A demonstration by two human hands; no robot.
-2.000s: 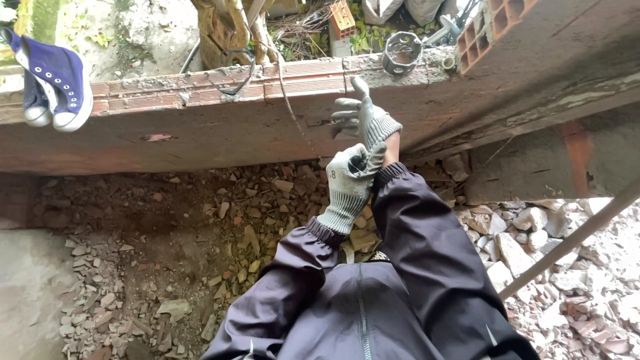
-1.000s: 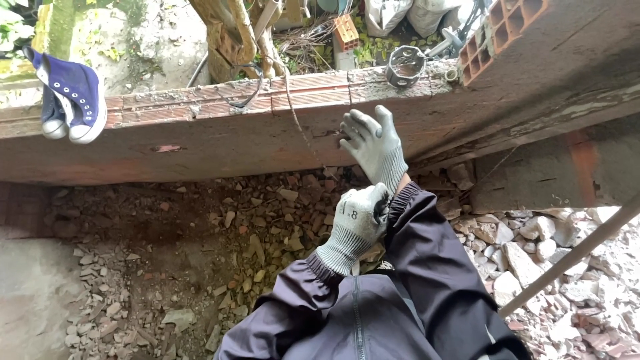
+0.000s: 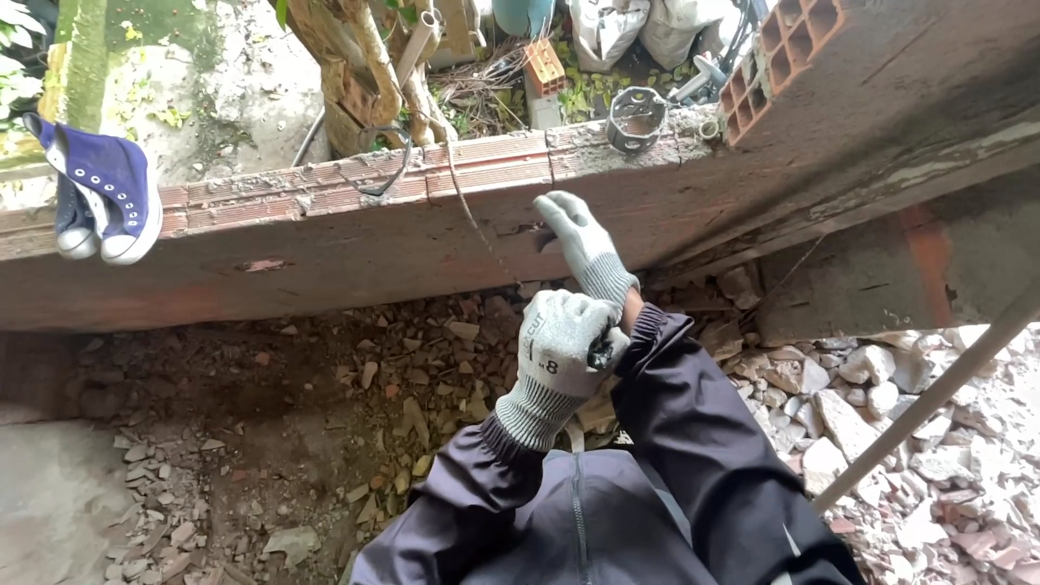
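Note:
My left hand (image 3: 562,345), in a grey knitted work glove with dark palm coating, is curled shut at my right wrist, on the cuff of the right jacket sleeve (image 3: 662,329); its fingertips are mostly hidden. Past it, my right hand (image 3: 581,236), in a matching glove, holds nothing, its fingers extended toward the wall face. A strip of bare wrist shows between that glove's ribbed cuff and the dark sleeve. Both hands are in front of a low hollow-brick wall (image 3: 496,166).
Blue canvas sneakers (image 3: 122,191) hang over the wall top at left. A round black metal bracket (image 3: 636,120), a hammer (image 3: 697,80) and hollow bricks (image 3: 784,53) are at right. Rubble (image 3: 845,422) covers the ground, and a slanting pole (image 3: 934,398) crosses at lower right.
My right hand has turned and its fingers have straightened, pointing up and left. My left hand stays by the right wrist. The view has shifted slightly.

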